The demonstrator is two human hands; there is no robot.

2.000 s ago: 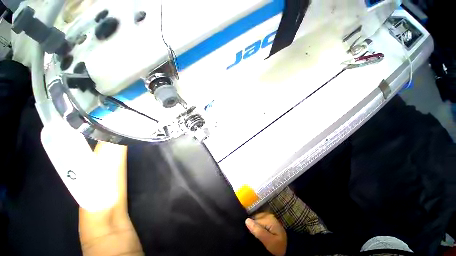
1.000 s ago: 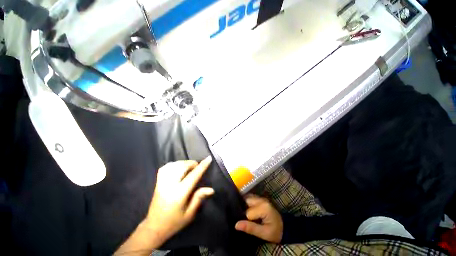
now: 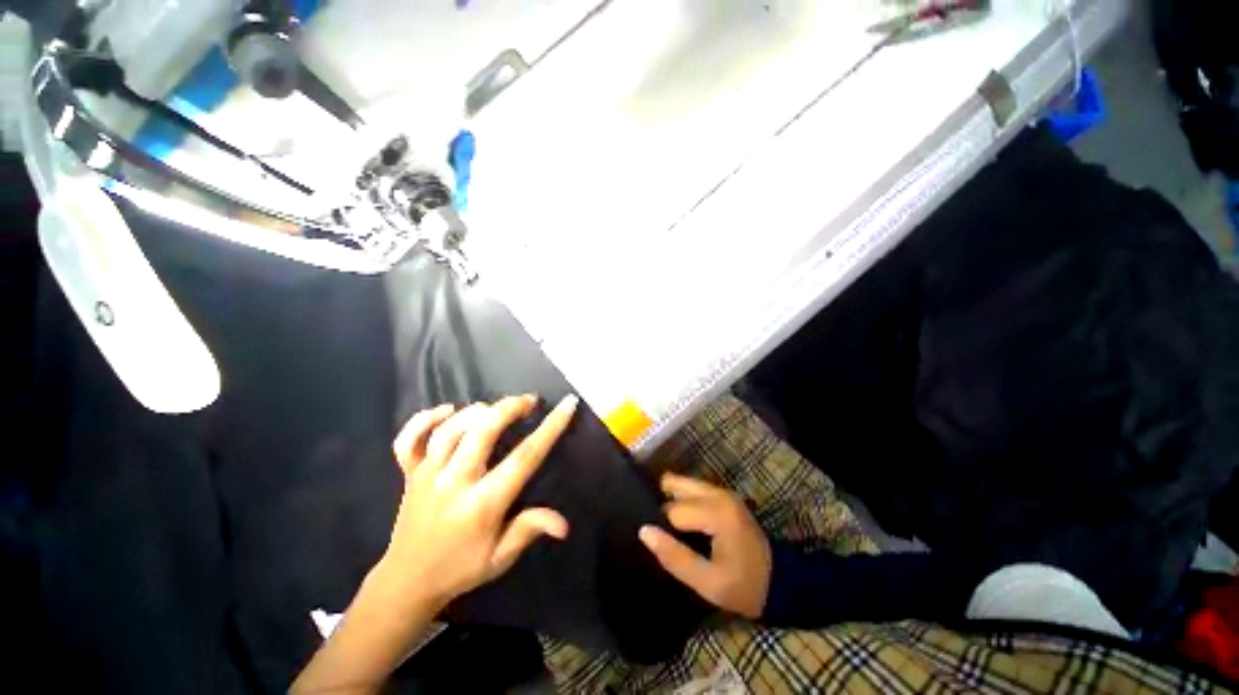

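Observation:
A black fabric panel (image 3: 313,407) covers the left of the machine table, its right edge running from the presser foot area (image 3: 442,231) down to the lap. My left hand (image 3: 476,496) lies flat on the fabric with fingers spread, index fingertip near the fabric edge. My right hand (image 3: 713,543) is at the near end of that edge, thumb and fingers around the fabric border, the fabric between them. The fabric runs up under the metal foot cluster; the needle itself cannot be made out.
A curved metal bar (image 3: 245,217) and a white rounded arm (image 3: 129,306) stand left of the foot. An orange block (image 3: 628,422) sits at the table's near edge. Red-handled snips (image 3: 938,16) lie at the far right. A black pile (image 3: 1006,353) lies right of the plaid apron (image 3: 761,468).
My left hand has come from beside the white arm onto the fabric near its edge. My right hand remains at the near edge. The view has shifted, so the machine sits higher and further left.

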